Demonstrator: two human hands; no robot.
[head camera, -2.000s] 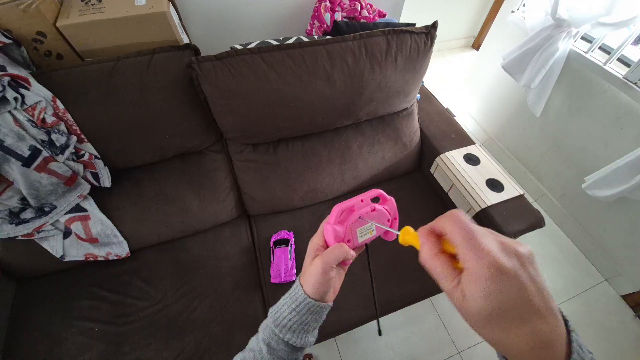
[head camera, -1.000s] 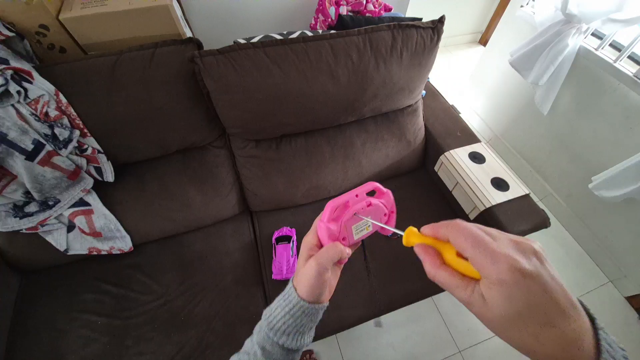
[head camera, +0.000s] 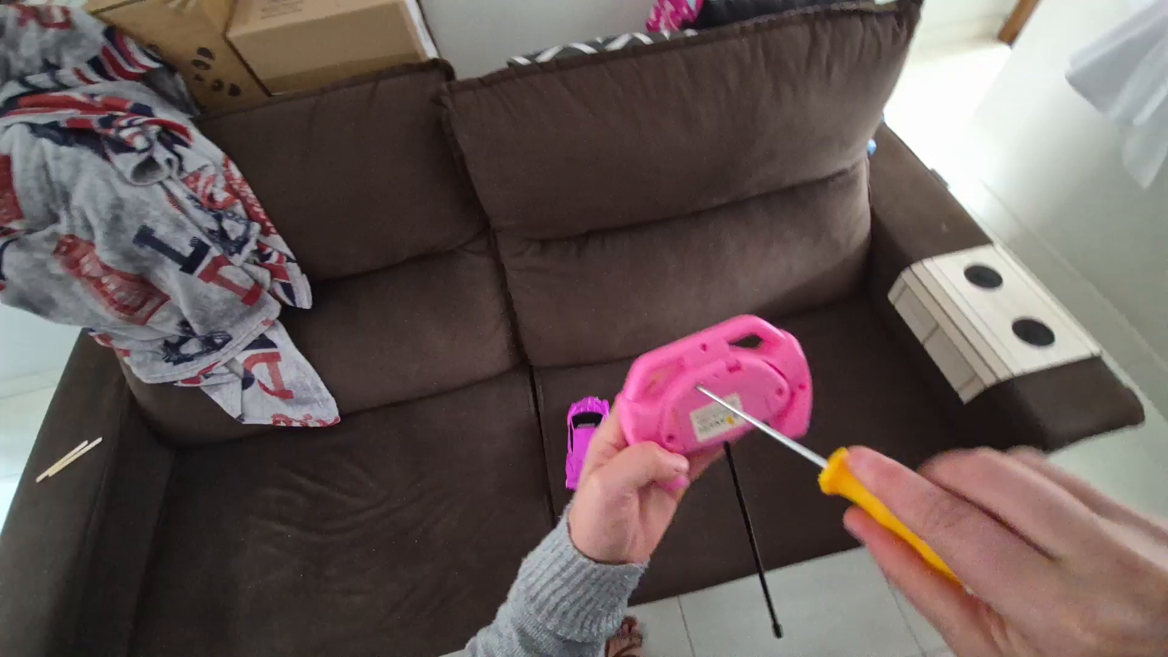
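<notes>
My left hand (head camera: 630, 497) grips a pink plastic toy remote control (head camera: 671, 401), its back with a small label turned up. A thin black antenna (head camera: 753, 543) points down from it. In my right hand (head camera: 1022, 538) is a screwdriver with a yellow handle (head camera: 881, 511); its metal tip meets or nearly meets the back of the remote above the label. Behind my left hand, a magenta toy car (head camera: 584, 438) lies on the seat of the sofa, partly hidden by the fingers.
The brown sofa (head camera: 347, 511) fills the view. A printed blanket (head camera: 164, 237) hangs over its left side, and thin sticks (head camera: 68, 459) lie on the left armrest. A slatted tray with two dark circles (head camera: 1004, 315) covers the right armrest. Cardboard boxes (head camera: 319, 41) stand behind.
The remote's back faces up more fully, and the screwdriver has stayed at it. The view has shifted, so the sofa's left armrest now shows.
</notes>
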